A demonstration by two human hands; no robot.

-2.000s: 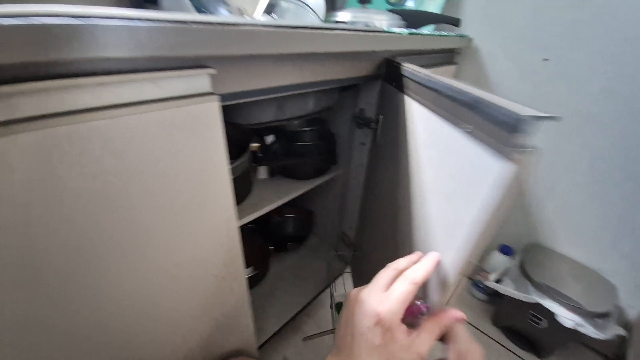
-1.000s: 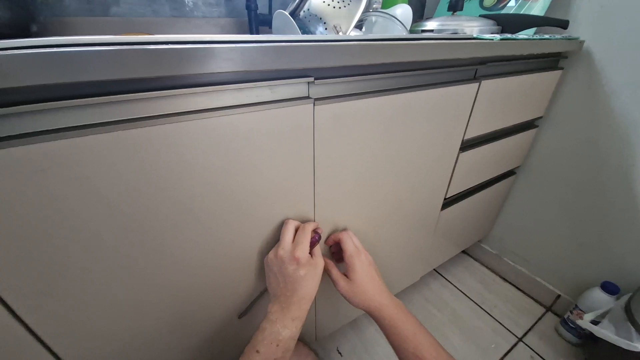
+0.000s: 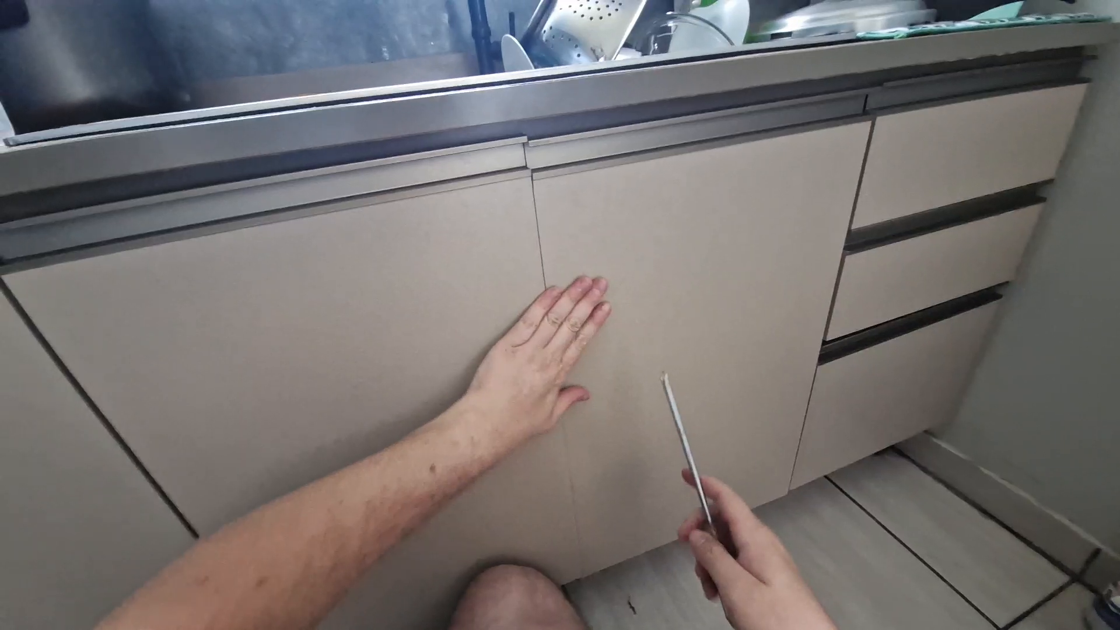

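Note:
My left hand (image 3: 534, 359) lies flat across the seam between two beige cabinet doors, its fingers extended over the edge of the right door (image 3: 709, 262) and its wrist over the left door (image 3: 289, 350). Below and to the right, my right hand (image 3: 739, 556) grips a thin metal rod (image 3: 682, 437), perhaps a screwdriver shaft, which points up in front of the right door. The rod's lower end is hidden in my fingers. Both doors are closed.
Above the doors runs a metal sink counter edge (image 3: 350, 127) with a perforated metal utensil (image 3: 586, 31) and a lid (image 3: 844, 16) on it. Drawers (image 3: 962, 157) stand at the right beside the wall. My knee (image 3: 516, 599) is near the doors, above the tiled floor (image 3: 884, 534).
The right door stood open two seconds ago and is now closed. My hands were close together at the seam one second ago; my right hand has since moved away, down and right.

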